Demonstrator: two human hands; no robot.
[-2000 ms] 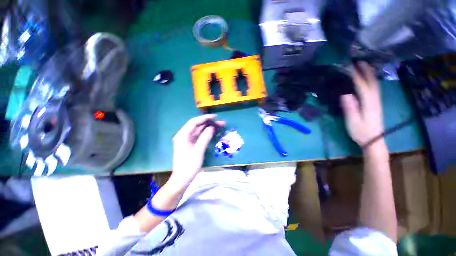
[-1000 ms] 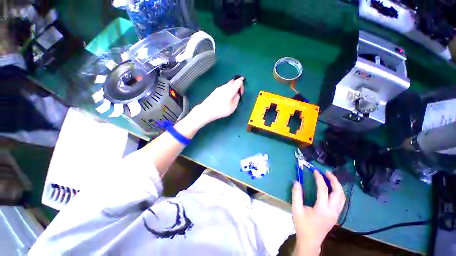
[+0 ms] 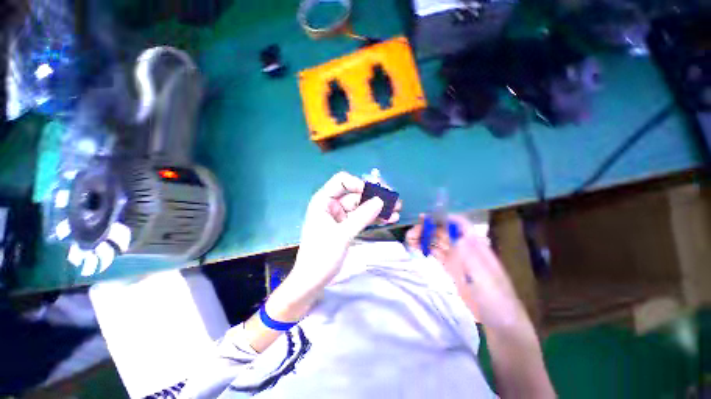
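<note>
My left hand (image 3: 339, 214), with a blue band on the wrist, holds a small black plastic housing (image 3: 379, 200) between thumb and fingers above the near bench edge. My right hand (image 3: 452, 248) is blurred and closed around the blue-handled flush cutters (image 3: 439, 231), just right of the housing and apart from it. The cutters' jaws point up and are blurred. The orange fixture (image 3: 362, 93) with two dark cutouts stands beyond my hands. The small white and blue scraps are mostly hidden behind my left hand.
A grey machine with a red lit switch (image 3: 175, 210) stands at left. A small black part (image 3: 272, 61) lies left of the fixture. A tape roll (image 3: 324, 15) lies behind it. Dark parts (image 3: 499, 90) are heaped at right, with a black cord (image 3: 624, 148) beyond. Cartons (image 3: 624, 265) are below.
My left hand has come back from the far side of the bench to the near edge with a black housing. My right hand has picked up the cutters and brought them near it. The view has turned.
</note>
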